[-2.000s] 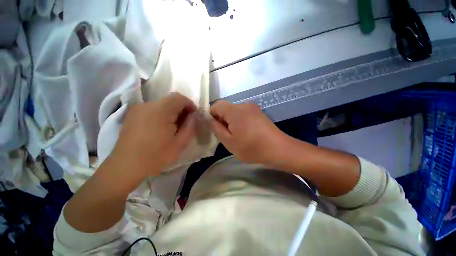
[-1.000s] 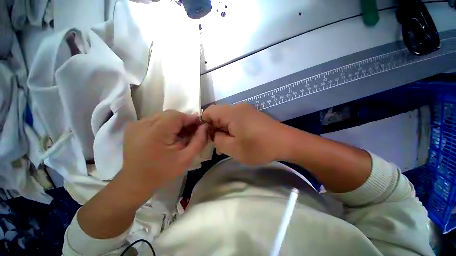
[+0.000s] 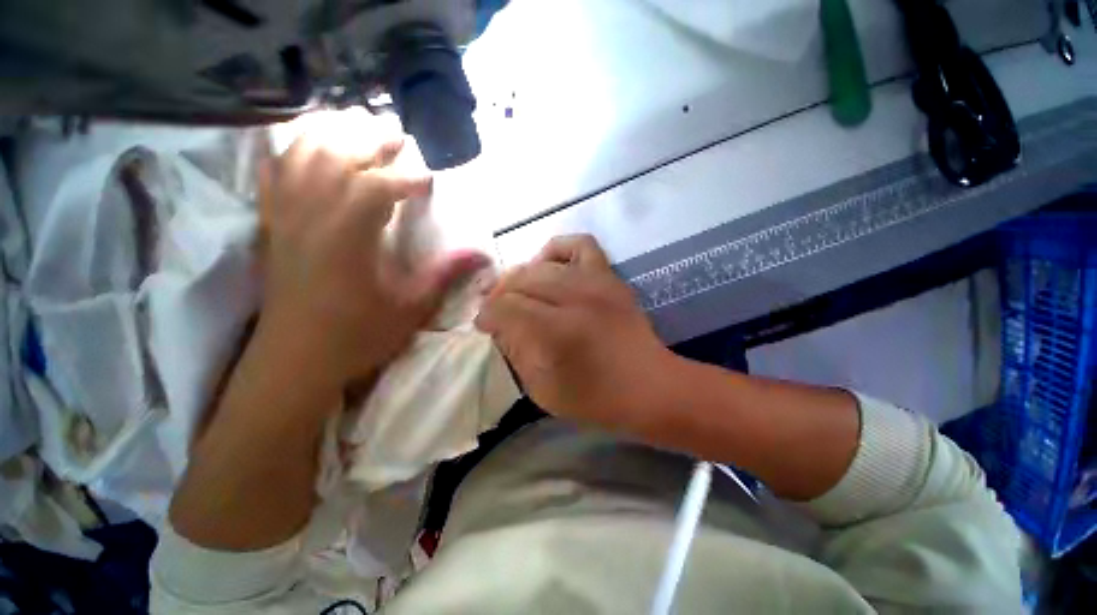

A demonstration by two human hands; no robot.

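A cream garment piece (image 3: 433,390) lies under my hands and hangs over the table's front edge toward my lap. My left hand (image 3: 343,228) lies spread on the cloth, fingers apart and fingertips close to the needle area, which is washed out by light. My right hand (image 3: 571,324) pinches the cloth edge at the table's front. A dark grey stubby cylinder (image 3: 440,114) hangs from the sewing machine head (image 3: 217,60), just right of my left fingertips. The needle itself cannot be made out.
A ruler strip (image 3: 782,240) runs along the front edge of the white machine bed (image 3: 638,198). Black-handled scissors (image 3: 974,132) and a green handle (image 3: 846,66) lie at upper right. A grey-white fabric heap (image 3: 90,288) is at left. A blue lattice crate (image 3: 1047,372) is at lower right.
My left hand has moved from pinching beside my right hand up toward the needle area and spread its fingers. The machine head has come into view at the top. My right hand still pinches the cloth.
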